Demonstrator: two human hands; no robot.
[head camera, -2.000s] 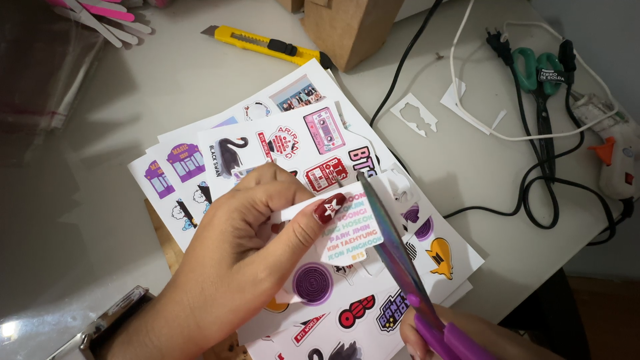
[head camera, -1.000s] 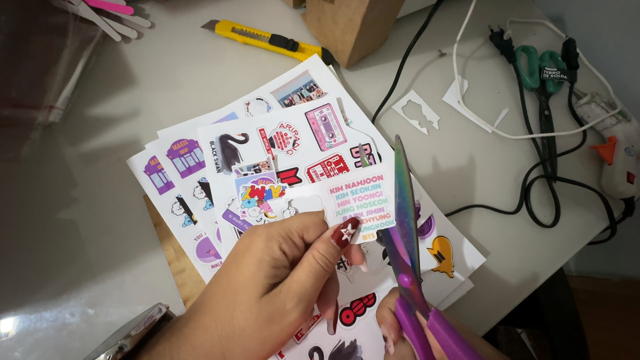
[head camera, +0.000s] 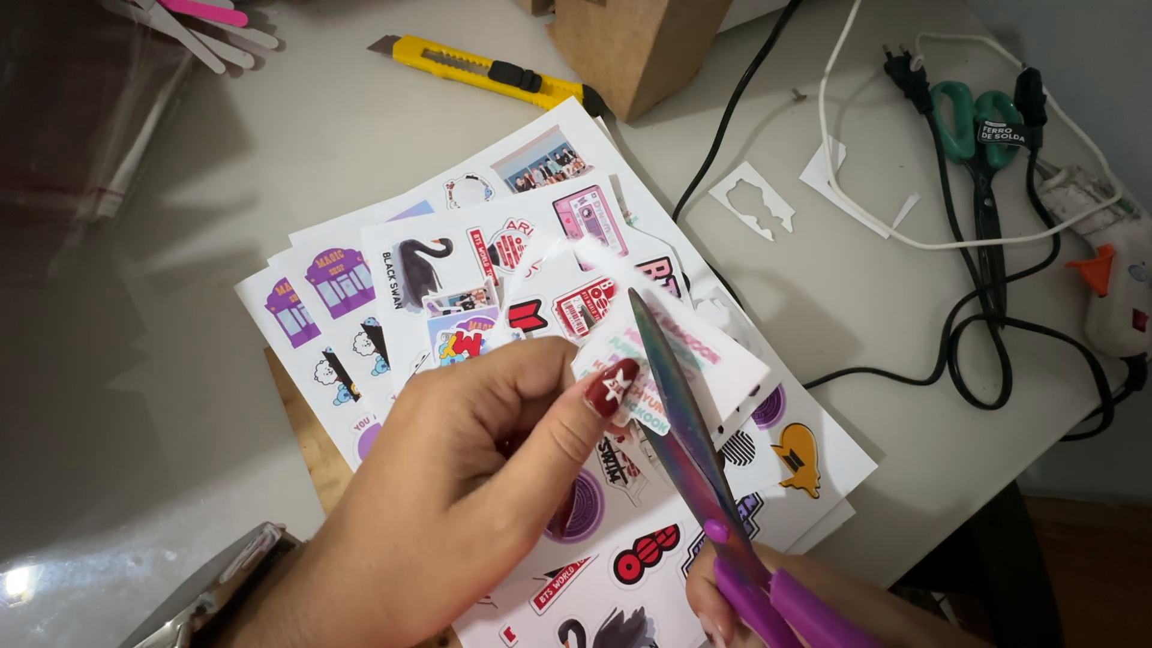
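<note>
My left hand (head camera: 486, 468) pinches a small white paper sticker (head camera: 693, 360) with pastel lettering between thumb and fingers. From the lower right, my right hand (head camera: 765, 594) grips purple-handled scissors (head camera: 688, 432) with iridescent blades. The blades lie at the sticker, one passing over its printed face. Both hands are above a stack of printed sticker sheets (head camera: 558, 211) showing a swan, a cassette, a purple shop and other designs. My left fingertips behind the sticker are mostly hidden.
A yellow utility knife (head camera: 486, 74) and a cardboard box (head camera: 630, 54) are behind the sheets. Paper scraps (head camera: 751, 200), black and white cables, green-handled scissors (head camera: 976, 135) and a hot glue gun (head camera: 1120, 288) lie right. Nail files (head camera: 211, 31) and plastic packaging (head camera: 81, 108) are upper left.
The sticker, facing up and flat a second ago, is now tilted and blurred in my left hand. The scissors' blades have moved across its lettering.
</note>
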